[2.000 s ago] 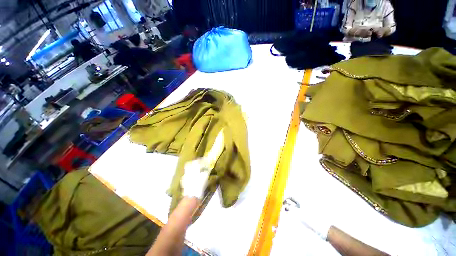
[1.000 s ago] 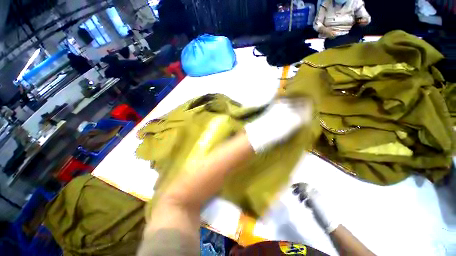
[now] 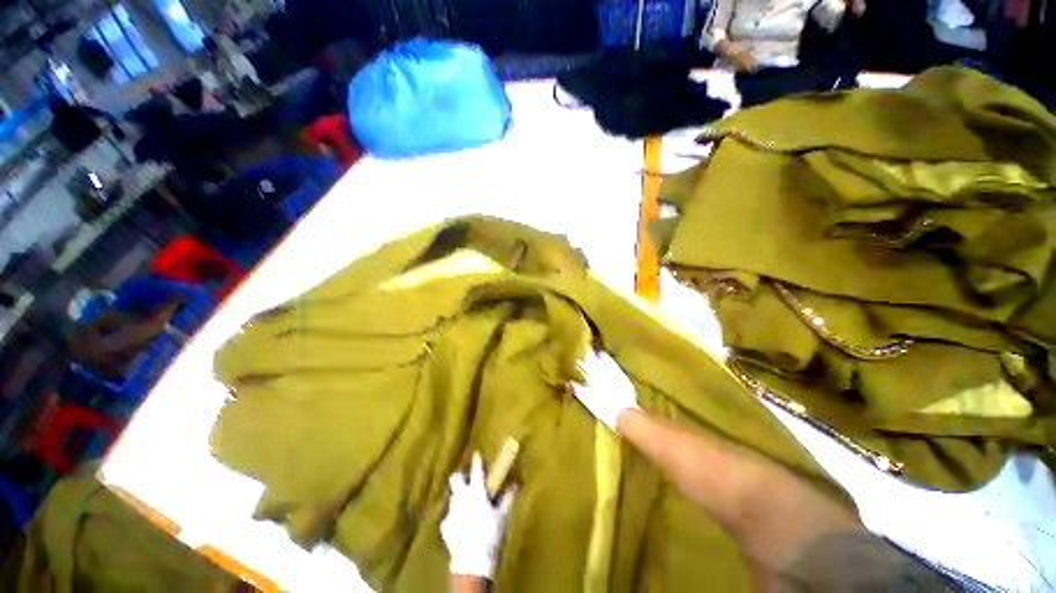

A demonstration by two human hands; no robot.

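Note:
An olive coat (image 3: 336, 405) lies spread over the near part of the white table, with a pale yellow-green lining strip showing near the front. My left hand (image 3: 473, 524), in a white glove, is low in the middle over the coat. A short pale beige strip (image 3: 504, 463) sits between its thumb and fingers. My right hand (image 3: 605, 392), also gloved, reaches in from the lower right. Its fingers are together at a fold of the coat and appear to pinch it; the fingertips are partly hidden and blurred.
A heap of olive coats with metallic-trimmed edges (image 3: 880, 255) lies at the right. A blue plastic bag (image 3: 429, 99) and a dark cloth bundle (image 3: 649, 99) stand at the table's far side. A person (image 3: 770, 35) is behind it. More olive cloth (image 3: 104, 539) hangs low at the left.
The coat has been pulled nearer and spread wider across the table. My left hand has come back toward me from the right. My right hand has moved from the white tabletop onto the coat.

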